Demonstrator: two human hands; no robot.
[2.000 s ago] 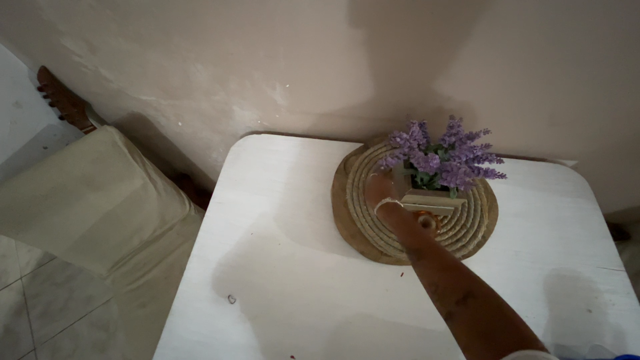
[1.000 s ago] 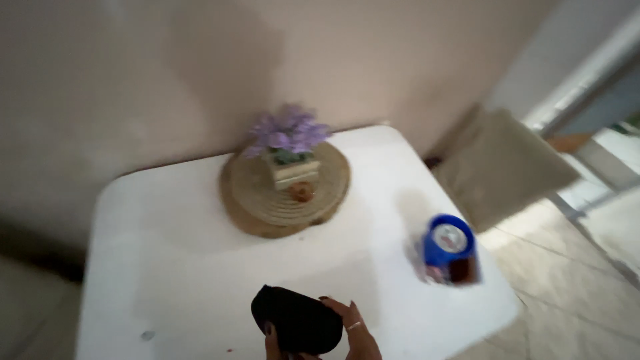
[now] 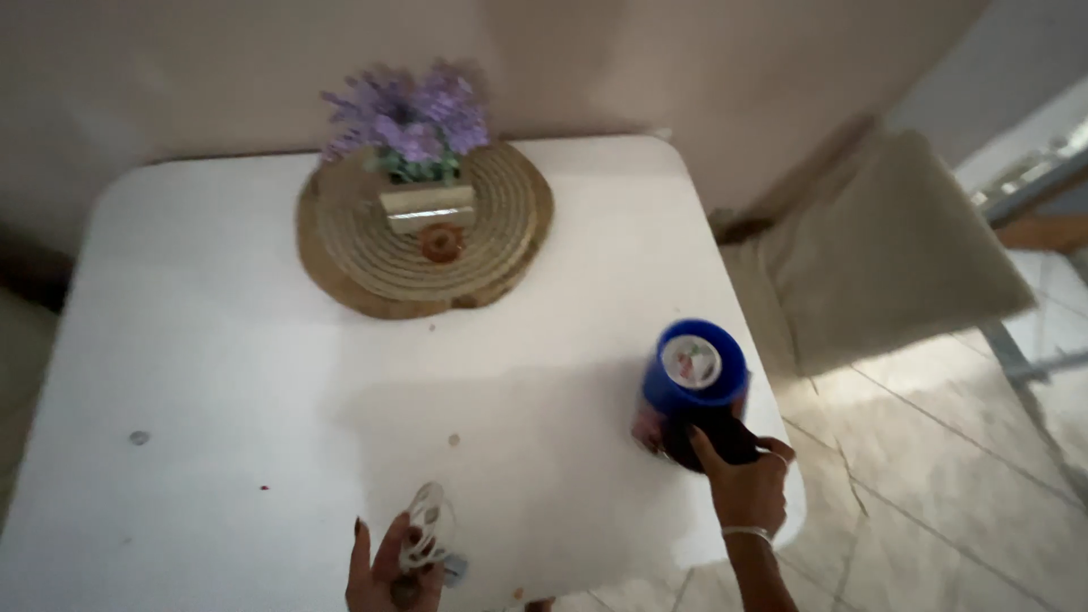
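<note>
My right hand (image 3: 748,489) grips a dark, soft-looking object (image 3: 714,438), perhaps a pouch, against the near side of a blue-rimmed container (image 3: 693,404) at the table's right. A round, pale-topped item (image 3: 691,362) shows inside the container's rim. At the near edge, my left hand (image 3: 395,565) holds a looped white cable (image 3: 427,527) between its fingers. A small pale bluish piece (image 3: 455,569) is beside those fingertips; whether it joins the cable is unclear.
On the white table (image 3: 212,357), purple artificial flowers (image 3: 412,119) in a light box planter (image 3: 427,206) and a small orange-brown ring-shaped object (image 3: 441,243) rest on a round wood-and-rope mat (image 3: 510,246). A fabric-covered chair (image 3: 892,263) stands at right.
The dark object, held low at the table's middle one second ago, is now in my right hand by the blue-rimmed container. The white cable now shows in my left hand.
</note>
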